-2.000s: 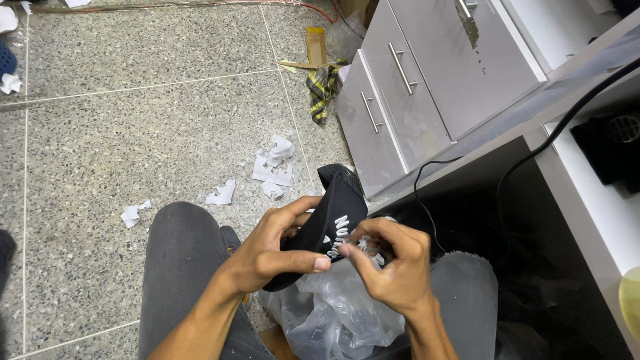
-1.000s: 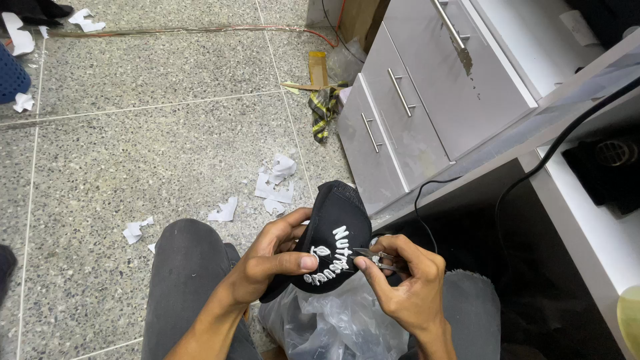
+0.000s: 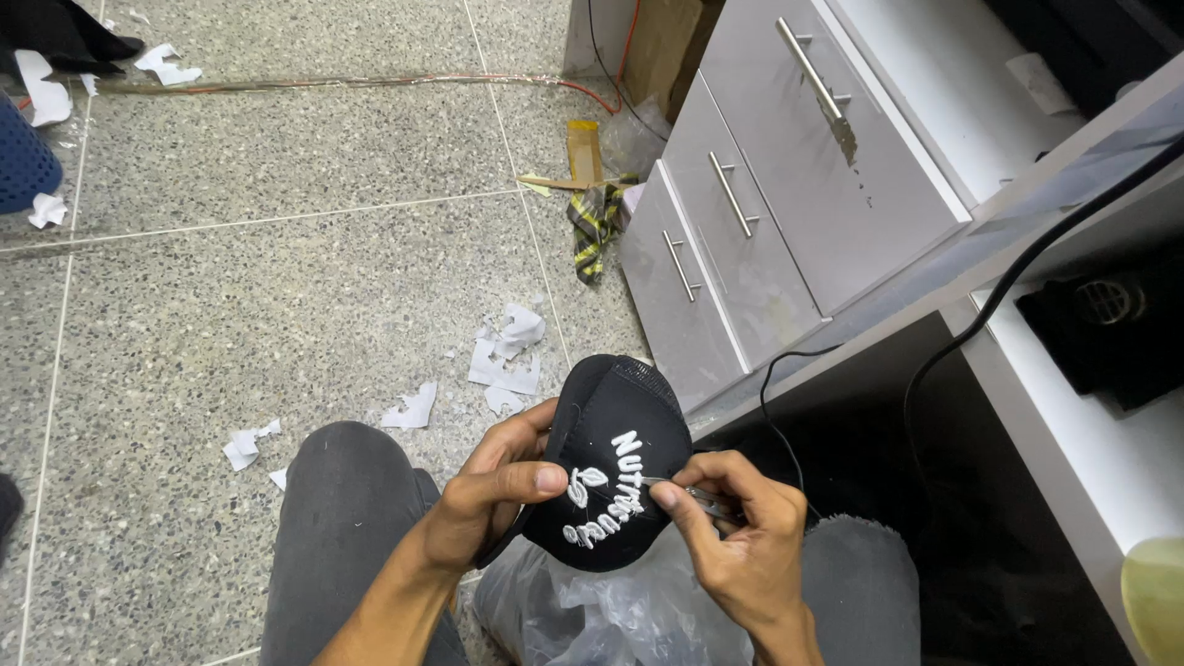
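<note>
A black cap with raised white embroidered lettering and a leaf motif is held above my lap. My left hand grips it at the left edge, thumb on the front beside the embroidery. In my right hand is a small metal tool, possibly thread snips, mostly hidden by the fingers. My right thumb and forefinger pinch near its tip, at the right side of the lettering. Whether the tip touches the stitches cannot be told.
A clear plastic bag lies between my legs. Torn white paper is scattered on the speckled floor. Grey drawers and a desk with a black cable stand at the right. A blue perforated bin is at the left.
Two seconds ago the cap was tilted more edge-on and my right fingers covered part of the lettering. Its front now faces the camera more, and the right hand is at the lettering's right side.
</note>
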